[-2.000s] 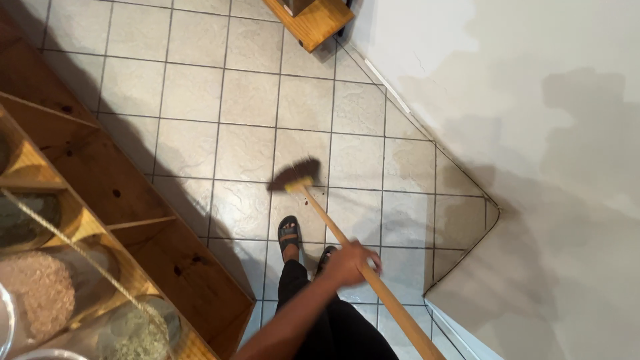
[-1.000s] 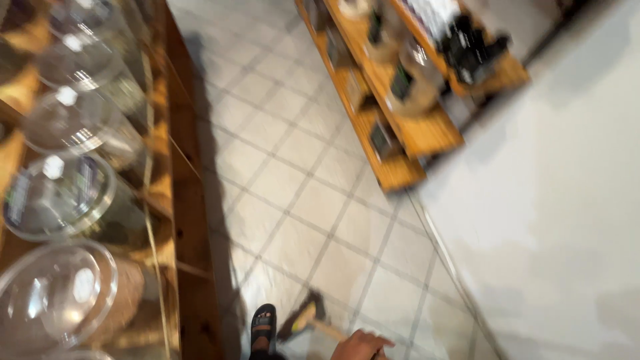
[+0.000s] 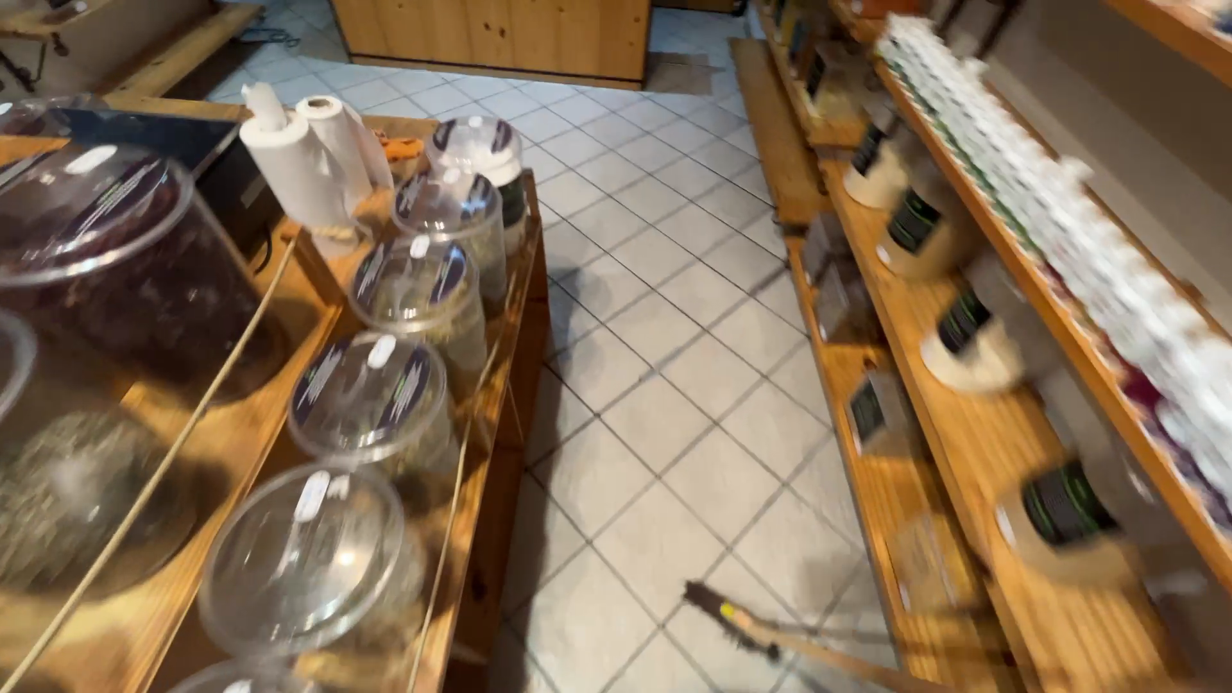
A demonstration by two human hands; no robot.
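The broom's dark bristle head (image 3: 730, 621) rests on the pale tiled floor (image 3: 664, 385) low in the view, in the aisle between two rows of wooden shelving. Its wooden handle (image 3: 847, 664) runs from the head toward the lower right and leaves the frame at the bottom edge. Neither my left hand nor my right hand shows in this frame, so what holds the handle is hidden.
Lidded clear jars (image 3: 371, 395) line the wooden display (image 3: 318, 366) on the left, behind a cord; paper rolls (image 3: 303, 173) stand farther back. Wooden shelves (image 3: 1011, 433) with jars and white packets (image 3: 1059, 212) border the right. A wooden counter (image 3: 491, 38) stands at the far end.
The view has swung up along the aisle. The hand seen on the broom handle in both earlier frames is out of view, and so are the sandalled feet.
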